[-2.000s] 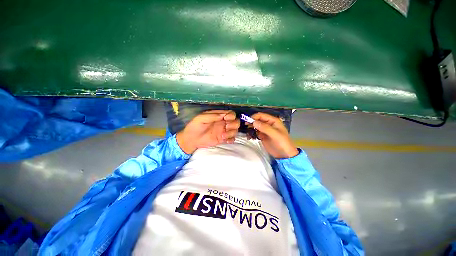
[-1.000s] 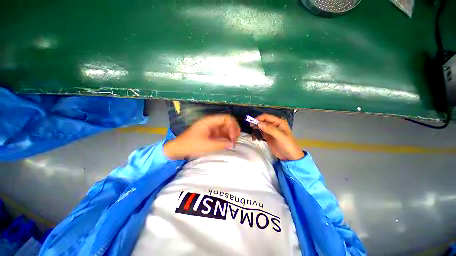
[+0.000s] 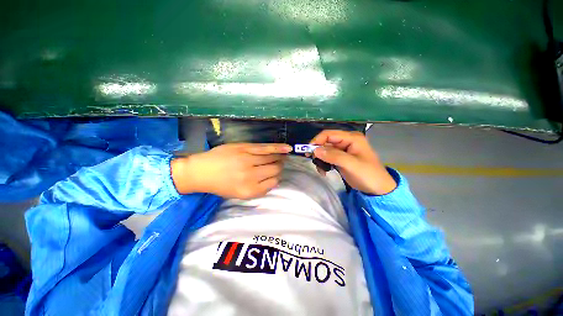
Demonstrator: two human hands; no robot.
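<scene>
A small flat strip (image 3: 305, 148), white with purple-blue marks, is held level above my lap. It may be a small circuit board or labelled module. My right hand (image 3: 353, 158) pinches its right end between thumb and fingertips. A dark lump (image 3: 323, 164) is in the fingers of the same hand, just below the strip, partly hidden. My left hand (image 3: 237, 170) is at the strip's left end, its index finger straight and its tip at or touching the end. Its other fingers are curled and its thumb is hidden, so a grip cannot be told.
The green glossy bench (image 3: 204, 55) crosses the top, its front edge just beyond my hands. Blue cloth (image 3: 80, 148) hangs at the left. A black cable (image 3: 525, 137) and a partly cut-off device (image 3: 558, 77) are at the right bench edge. Grey floor shows below.
My left hand has come back to the strip, with its index finger now straight. The strip has turned to nearly level. The round dish and clear bag have left the top of the view.
</scene>
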